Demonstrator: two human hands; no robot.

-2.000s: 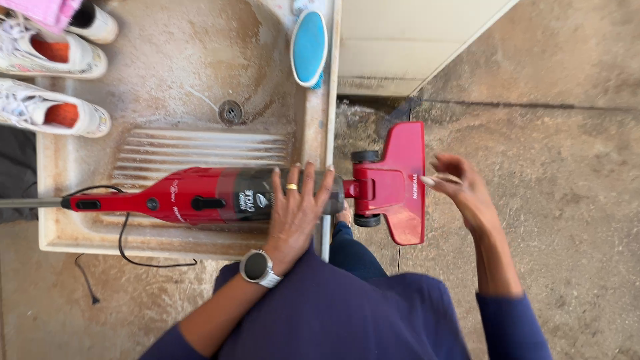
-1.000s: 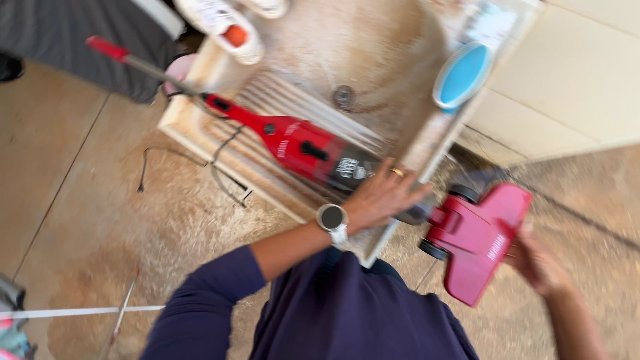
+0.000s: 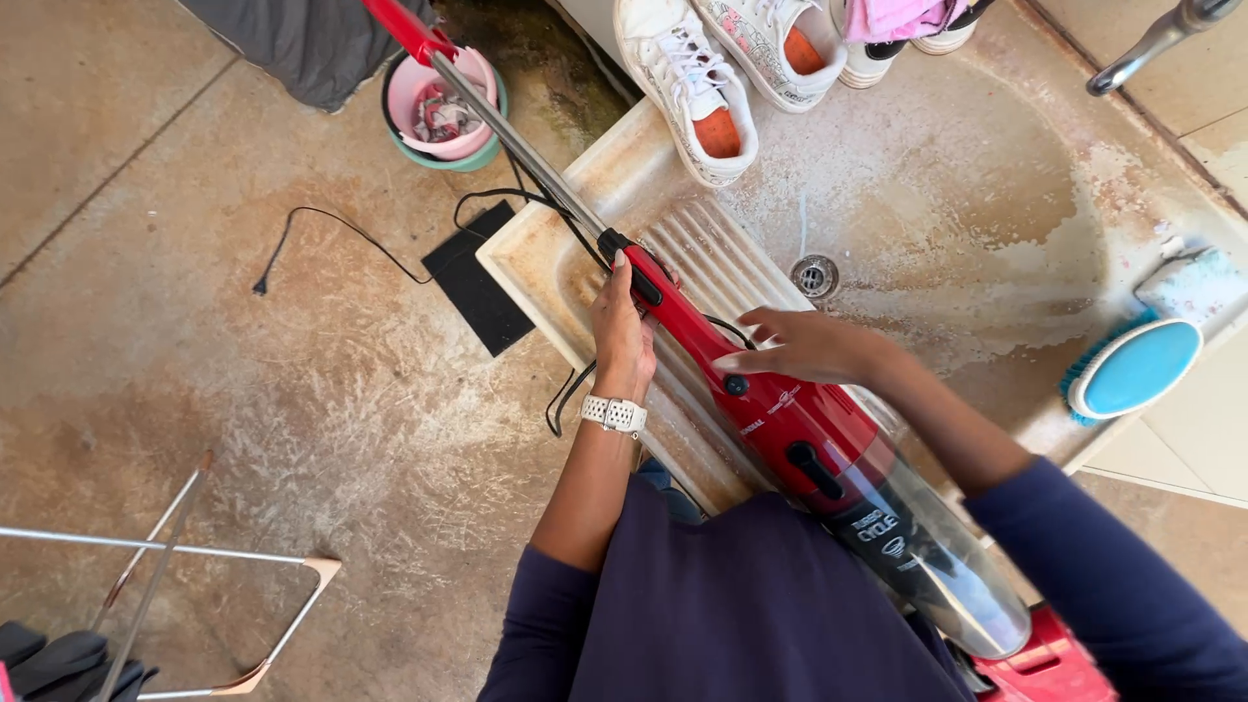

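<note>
A red Mondial stick vacuum cleaner [image 3: 721, 356] lies slantwise across the ribbed side of a stained laundry sink [image 3: 975, 195]. My left hand [image 3: 624, 327] is closed around its upper body, just below the metal tube [image 3: 526, 151]. Over the middle of the body reaches my right hand [image 3: 804, 346], fingers apart, the thumb by the round button; whether it touches is unclear. The clear dust container [image 3: 941, 546] points to the lower right, and the red floor head [image 3: 1048, 663] shows partly beneath my right sleeve. A black power cord [image 3: 487, 193] runs behind the body.
White sneakers [image 3: 687, 88] stand on the sink's upper edge. A blue scrubbing brush [image 3: 1136, 369] rests at the right rim, below a metal faucet [image 3: 1160, 44]. Nested buckets [image 3: 444, 107], the cord's plug [image 3: 260, 286] and a metal rack [image 3: 234, 556] are on the floor at left.
My left hand has left the dust container and now holds the upper body. My right hand has moved from beside the floor head to the body's middle. The view has turned.
</note>
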